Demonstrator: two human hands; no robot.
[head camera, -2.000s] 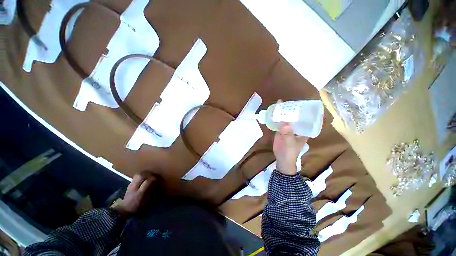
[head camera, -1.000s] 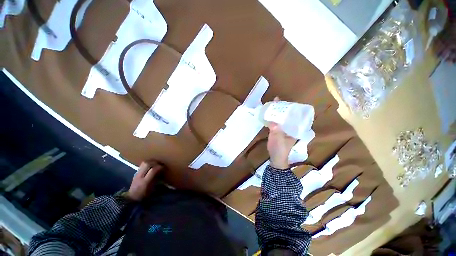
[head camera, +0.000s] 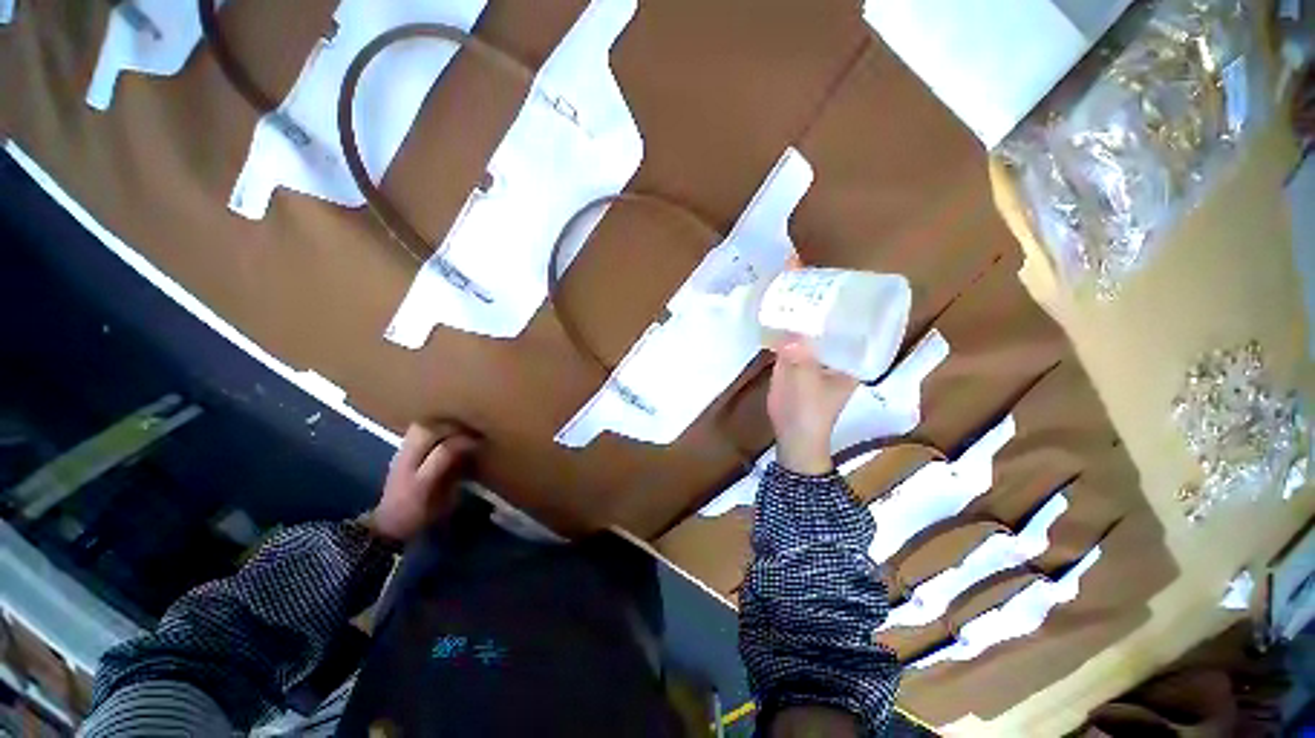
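Note:
My right hand (head camera: 808, 399) is closed around the translucent white glue bottle (head camera: 848, 320), held tilted over a white reinforcement piece (head camera: 678, 346) on a brown bag panel (head camera: 721, 108). The bottle's nozzle end points left toward the piece; the tip cannot be made out. A thin brown handle (head camera: 560, 260) arches from this piece. My left hand (head camera: 421, 476) rests at the near edge of the panels with curled fingers. Whether it pinches anything cannot be told.
More white pieces with handles lie up left and lower right. A clear bag of metal fittings (head camera: 1139, 144) and a heap of loose fittings (head camera: 1237, 433) lie on the tan table (head camera: 1154, 339) at right. A white box-like object (head camera: 981, 58) stands at the top. Dark folded material lies lower right.
The panels and table have shifted up in view. My right hand has moved with the bottle from the upper end of the piece down along its right side. My left hand stays at the near edge.

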